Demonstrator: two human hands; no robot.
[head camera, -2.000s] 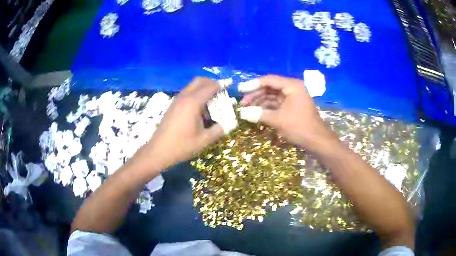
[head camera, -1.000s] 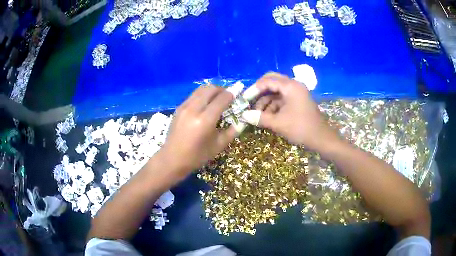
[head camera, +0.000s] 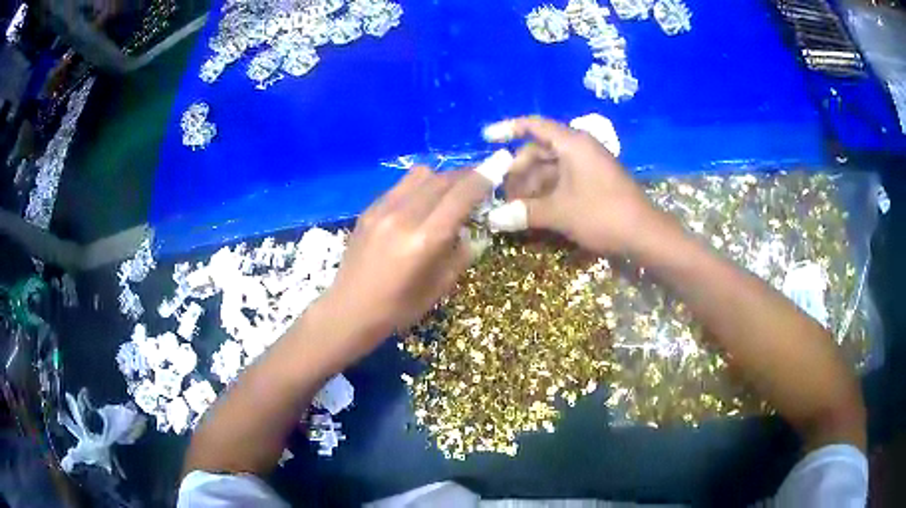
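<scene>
My left hand (head camera: 412, 243) is closed around a white plastic housing (head camera: 481, 212), mostly hidden by my fingers, above the far edge of the brass pile. My right hand (head camera: 571, 189) is beside it, thumb near the housing and index finger raised apart; whether it holds a small piece I cannot tell. White covers are on several fingertips. The loose brass pieces (head camera: 512, 347) lie in a heap below my hands. A loose heap of white housings (head camera: 263, 293) lies left of my left hand.
The blue sheet (head camera: 467, 79) lies beyond, bearing fitted housings (head camera: 298, 35) at far left and more (head camera: 608, 50) at right. A clear bag of brass pieces (head camera: 755, 228) is partly under my right forearm. Metal strips (head camera: 820, 35) lie far right. A limp white bag (head camera: 97, 432) is at left.
My left fingers have closed further over the housing, which shows less. My right index finger has lifted away from it. The view has shifted slightly.
</scene>
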